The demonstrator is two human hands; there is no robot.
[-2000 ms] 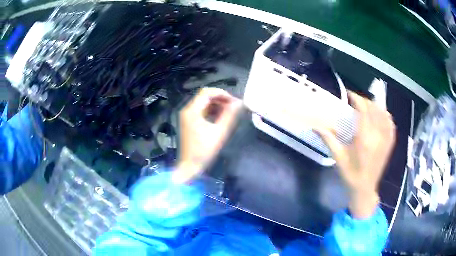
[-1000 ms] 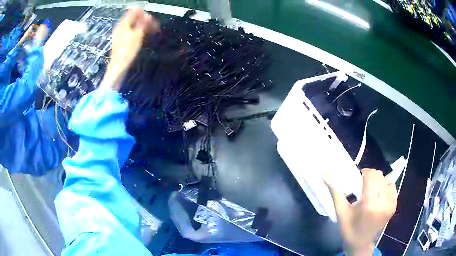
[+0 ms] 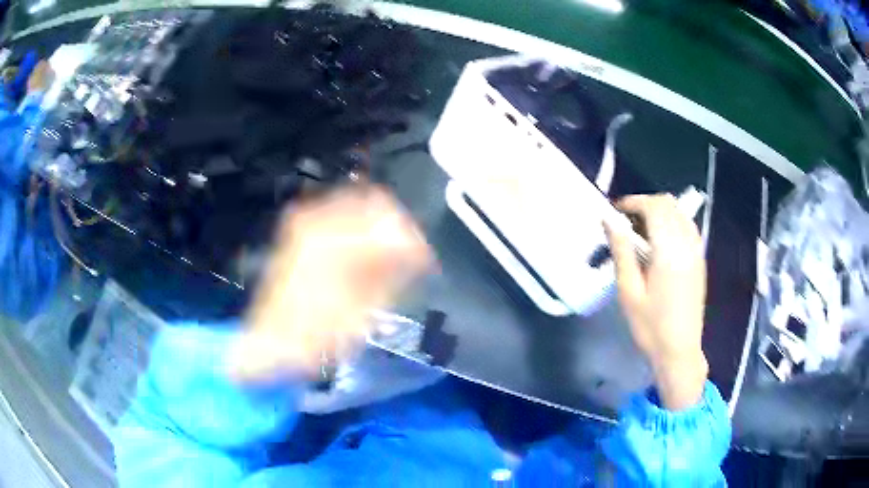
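Observation:
A white appliance housing [image 3: 534, 191] stands on the dark bench with its black interior facing the belt and its loop-like foot towards me. A narrow white strip [image 3: 612, 152] curves out of the interior. My right hand [image 3: 667, 276] grips the housing's right end; a small white edge shows by its fingers, unclear. My left hand [image 3: 333, 272] is strongly blurred, left of the housing and not touching it. Whether it holds anything cannot be told.
A heap of black cables [image 3: 257, 124] covers the left of the bench. Clear trays [image 3: 114, 95] lie beyond it, with another person's blue sleeve [image 3: 29, 210] at the far left. A bag of panels [image 3: 819, 276] lies right. The green belt [image 3: 667, 67] runs behind. A crumpled clear bag [image 3: 395, 334] lies near the front edge.
My left hand has come back from the upper left, over the heap and trays, to the front middle. The view has shifted, and the housing appears further left and higher. My right hand stays at its end.

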